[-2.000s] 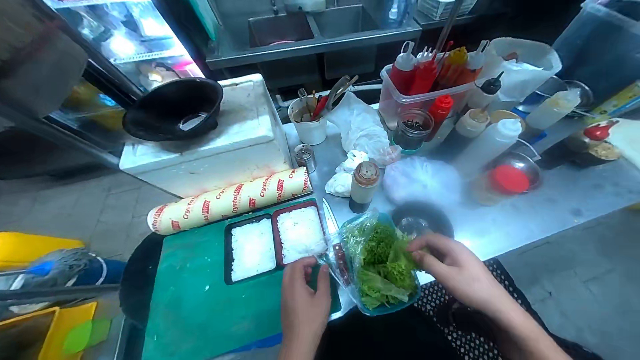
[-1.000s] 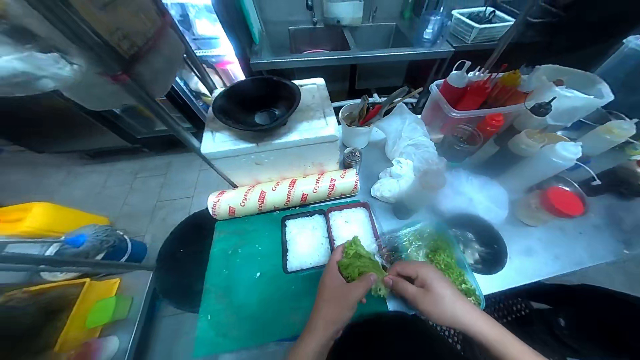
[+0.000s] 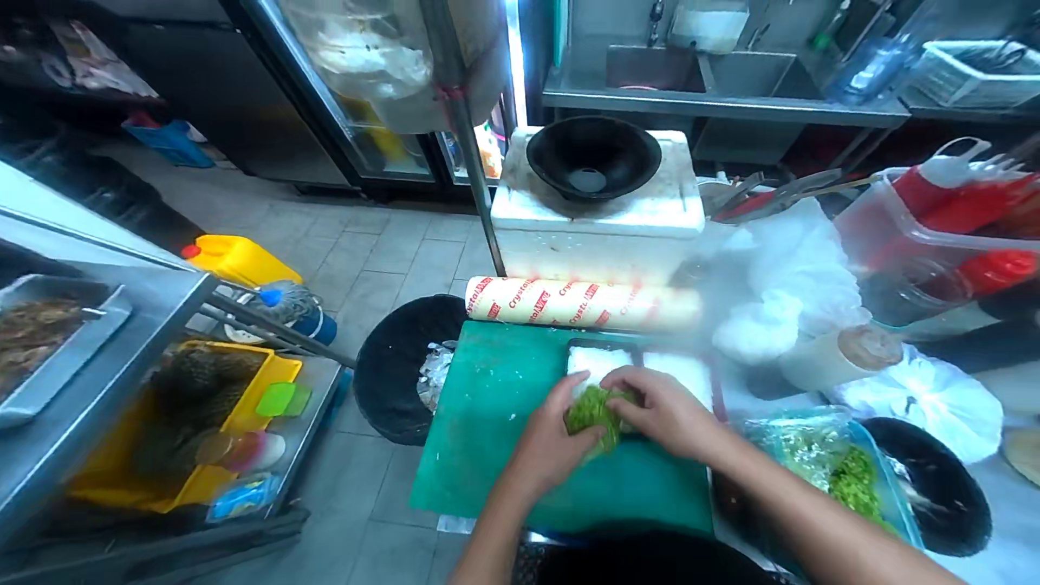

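Leafy green lettuce (image 3: 593, 414) is held between both hands over the green cutting board (image 3: 496, 439). My left hand (image 3: 556, 435) grips its left side, and my right hand (image 3: 662, 410) has its fingers on the upper right side. Just beyond the hands lie two dark-rimmed trays of white rice, the left one (image 3: 597, 357) partly hidden by my fingers and the right one (image 3: 678, 370) by my right hand. More lettuce (image 3: 857, 483) lies with plastic film in a light blue container (image 3: 894, 496) to the right, below my right forearm.
A printed film roll (image 3: 569, 302) borders the board's far edge, with a black bowl (image 3: 595, 158) on a white foam box (image 3: 597, 244) behind. A lined black bin (image 3: 390, 366) stands left of the board. Sauce bottles in a plastic tub (image 3: 942, 227) and white plastic bags (image 3: 804, 268) occupy the right.
Both hands have gone from the lettuce container to the rice trays, carrying lettuce between them. The view has swung left.
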